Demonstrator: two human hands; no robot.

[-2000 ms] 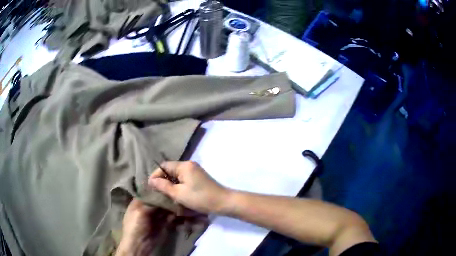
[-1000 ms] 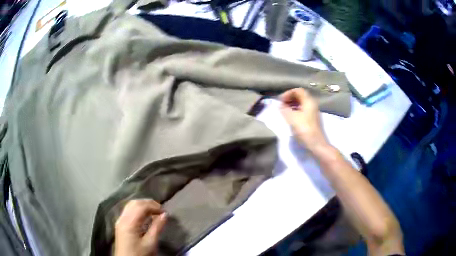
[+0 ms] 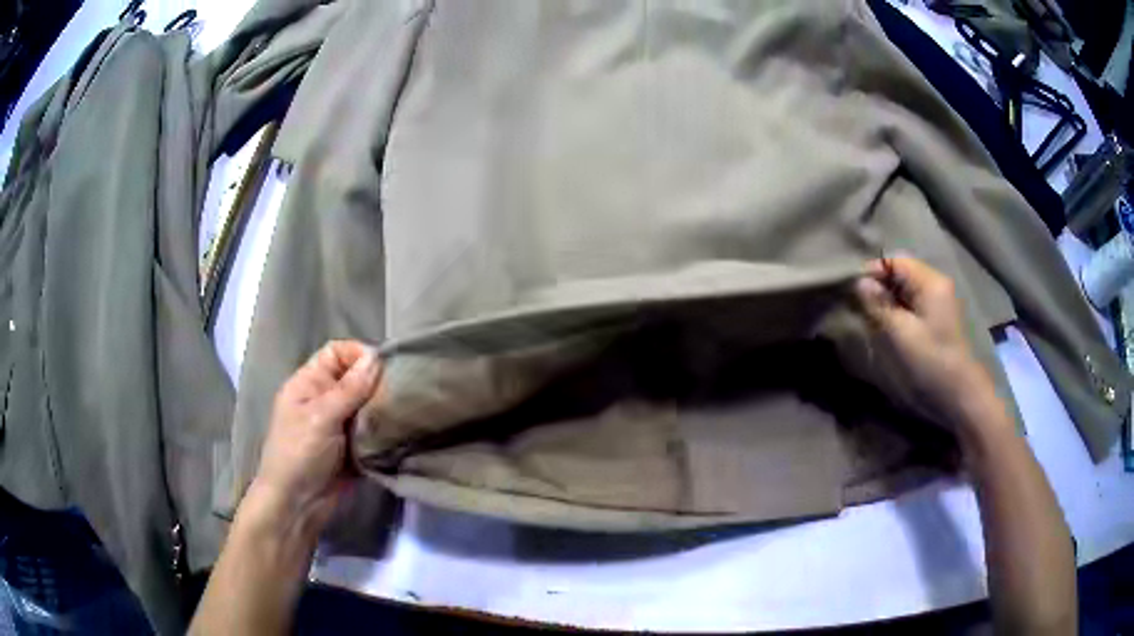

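A grey-beige jacket (image 3: pixel 597 149) lies back side up on the white table, its lower edge towards me. My left hand (image 3: pixel 326 404) pinches the left end of the hem. My right hand (image 3: pixel 914 317) pinches the hem near its right end. Between the hands the hem (image 3: pixel 634 298) is stretched and lifted, so the jacket gapes open. The brown lining (image 3: pixel 560 454) shows inside, dark in the middle. A small dark tip shows above my right fingers; the rest of that tool is hidden in the hand.
More grey-beige jackets (image 3: pixel 106 236) lie at the left. Black hangers (image 3: pixel 1038 118) and dark cloth (image 3: pixel 982 118) are at the upper right. A grey cylinder (image 3: pixel 1094 186) and white thread cone (image 3: pixel 1107 271) stand at the right edge. The white table's (image 3: pixel 696 578) near edge crosses the bottom.
The view has swung left. My right hand has come from beside the sleeve back to the hem. Both hands now hold the hem apart, with the opening spread wide.
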